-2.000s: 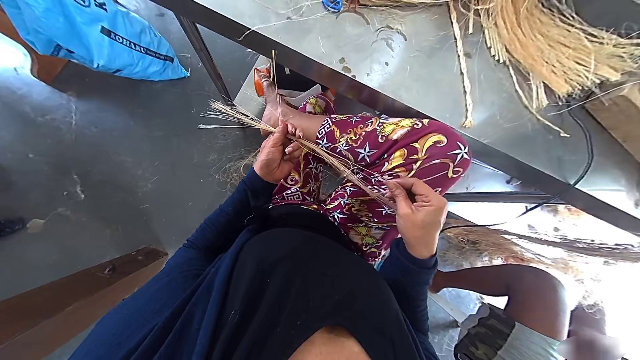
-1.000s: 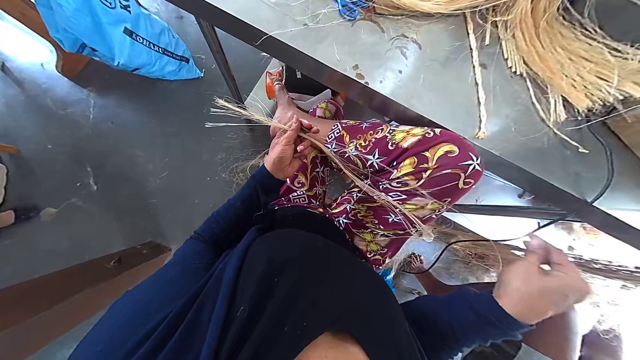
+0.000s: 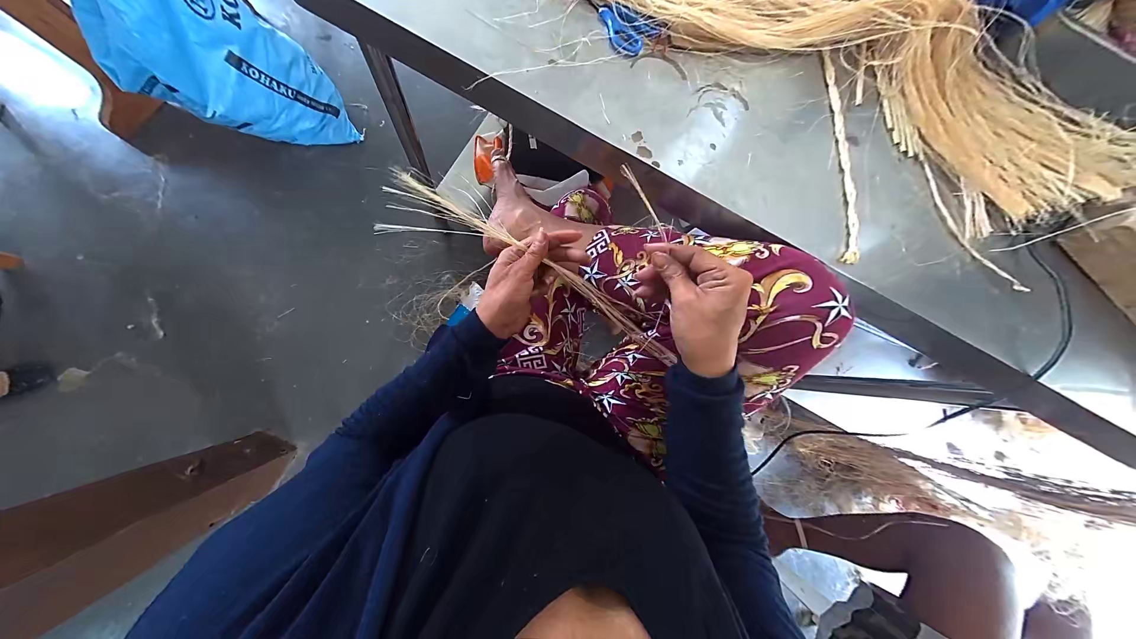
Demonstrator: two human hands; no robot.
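Note:
Thin pale plant fibres form a bundle (image 3: 603, 302) that slants across my lap, its loose ends fanning out above my foot. My left hand (image 3: 524, 275) grips this bundle between thumb and fingers. My right hand (image 3: 697, 297) is to its right, over my patterned trousers, with thumb and forefinger pinched together. A short fibre tuft (image 3: 642, 197) rises from those fingertips. On the metal-edged table lie a large heap of combed fibres (image 3: 976, 115), a braided fibre cord (image 3: 841, 169) and blue-handled scissors (image 3: 623, 31).
The table's dark edge (image 3: 887, 333) runs diagonally ahead of me. A blue plastic bag (image 3: 240, 75) rests at upper left, and a wooden beam (image 3: 133, 506) at lower left. A black cable (image 3: 1061, 311) hangs at right. Another person's leg (image 3: 923, 550) is at lower right, beside scattered fibres.
My right hand swung out to the lower right a second ago and is back over my lap, now with a short tuft at its fingertips. My left hand has kept its grip on the bundle.

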